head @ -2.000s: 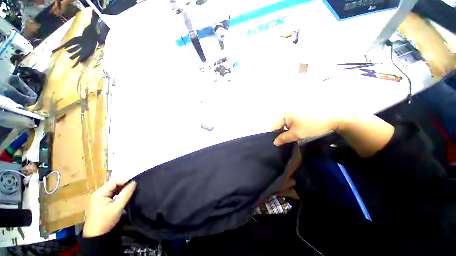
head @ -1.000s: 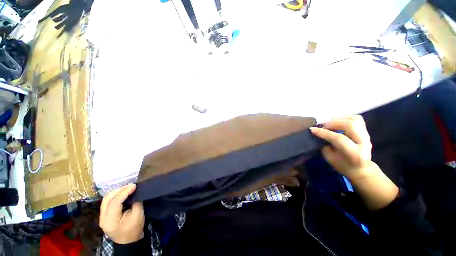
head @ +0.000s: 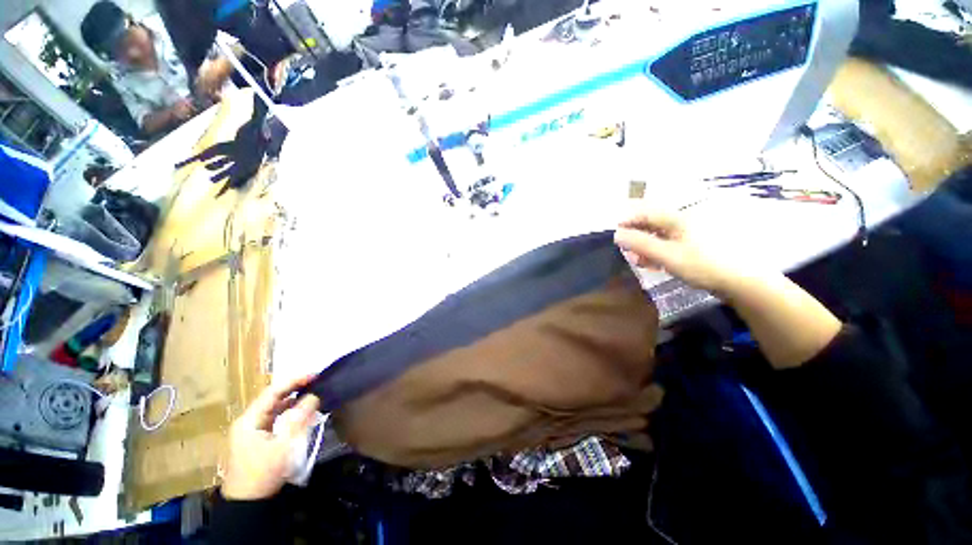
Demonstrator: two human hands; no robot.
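A black band (head: 469, 311) runs stretched between my two hands, along the far edge of the brown fabric (head: 501, 383). My left hand (head: 264, 445) pinches its left end near the table's front edge; a small whitish piece shows at my fingers. My right hand (head: 666, 250) pinches its right end over the table. The brown fabric hangs towards me, with plaid fabric (head: 576, 458) showing below it. The presser foot and needle area (head: 485, 197) of the white sewing machine (head: 554, 117) stands beyond the band, apart from it.
Thin dark tools (head: 746, 179) and one with an orange-brown handle (head: 815, 196) lie right of the machine. A black glove (head: 245, 149) lies on the taped cardboard (head: 203, 351) at left. A person (head: 149, 69) is at the upper left.
The band has turned over to the far edge, with the brown fabric now hanging on my side. Both hands still hold the ends. The view has tilted up, showing more machine.
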